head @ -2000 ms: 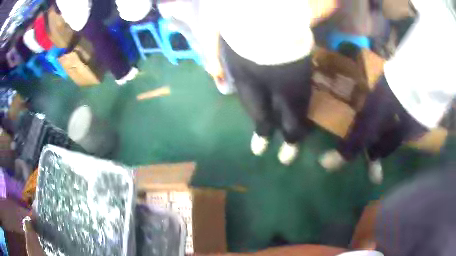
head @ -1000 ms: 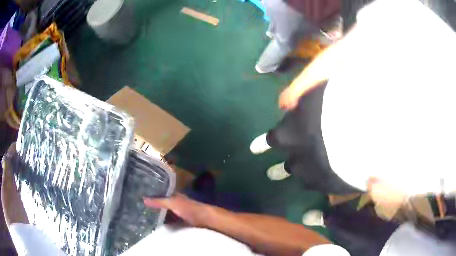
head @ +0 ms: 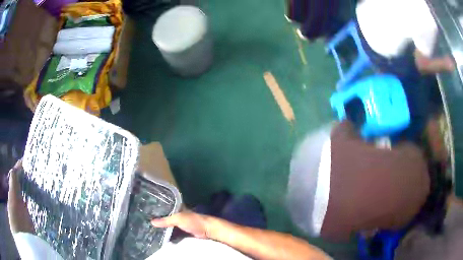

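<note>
Two film-wrapped trays are stacked and tilted at the lower left. The upper tray point(head: 76, 167) shows white glare streaks over small greenish pieces. The lower tray point(head: 152, 203) sticks out on its right side, with a raised rounded rim. My right hand point(head: 185, 222) grips the lower tray's right edge, thumb on top and the other fingers hidden beneath. My left hand point(head: 16, 172) is at the upper tray's left edge, small and blurred, its fingers mostly hidden; the forearm runs down to a white sleeve.
A yellow bag with green and white packs point(head: 76, 61) stands upper left, beside a round grey-white stool or bin point(head: 180, 38). A brown strip point(head: 279, 96) lies on the green floor point(head: 228, 137). Blue stools point(head: 381, 104) and people in brown point(head: 375, 188) and white tops are right. A cardboard flap point(head: 155, 160) shows behind the trays.
My right arm has come into view, with the hand on the lower tray. The view has moved on: the yellow bag and grey-white round object are nearer, and the open carton is mostly out of sight.
</note>
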